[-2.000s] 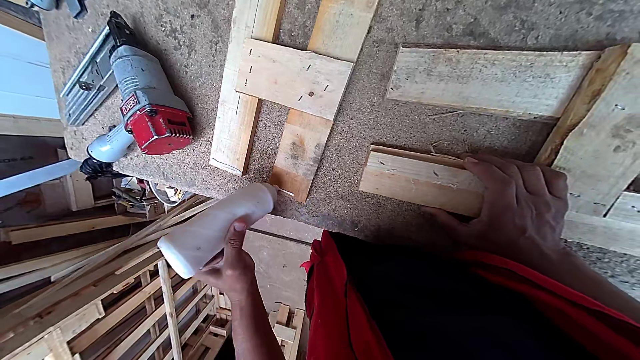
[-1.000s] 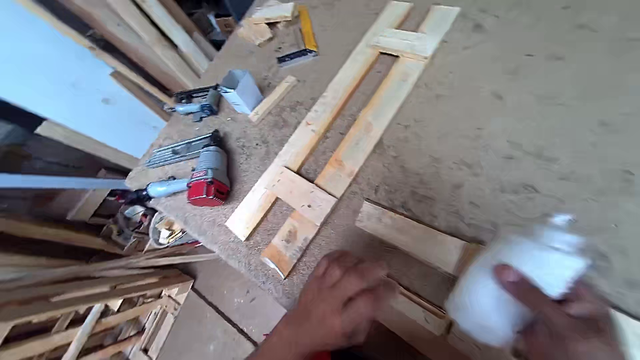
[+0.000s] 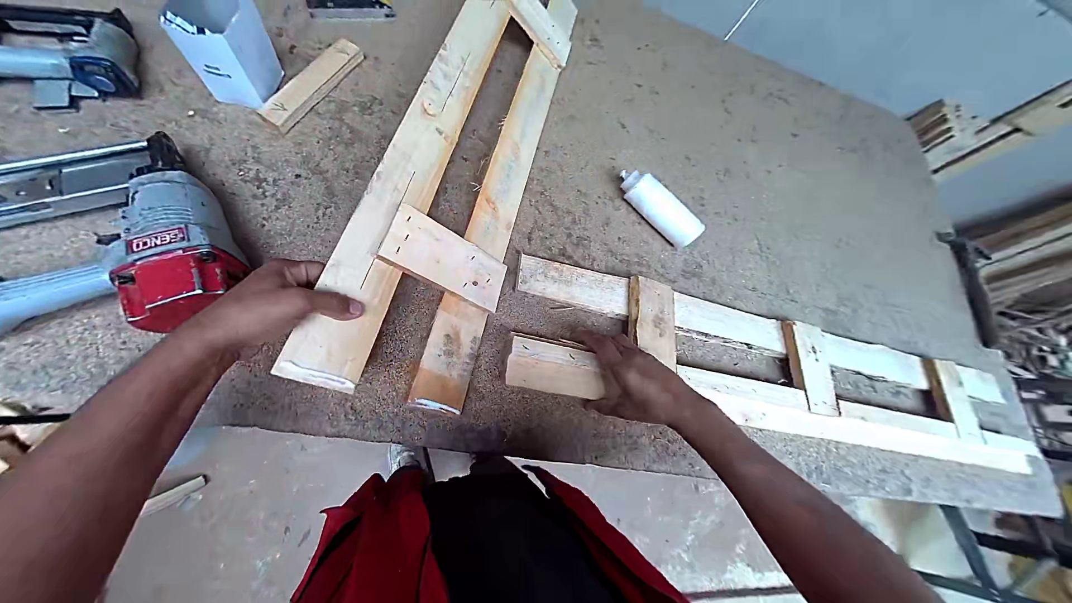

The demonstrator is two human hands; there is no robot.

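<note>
My left hand grips the left board of a two-rail wooden frame, thumb on top. Both near board ends carry a white, glue-like coating, and a stapled crosspiece joins the rails. My right hand holds the near rail of a second wooden frame, close to its left end, fingers over the top; its underside grip is hidden. That frame has several crosspieces and runs off to the right. A white squeeze bottle lies on its side on the worktable, beyond the second frame.
A red and grey pneumatic nailer lies left of my left hand. Behind it are another nail gun, a white box and a short wood offcut. The table's near edge runs just before my body; stacked wood stands at the far right.
The white bottle, in a hand one second ago, now lies on the table. My left hand has taken hold of the left board, and my right hand is on the second frame. The view has shifted.
</note>
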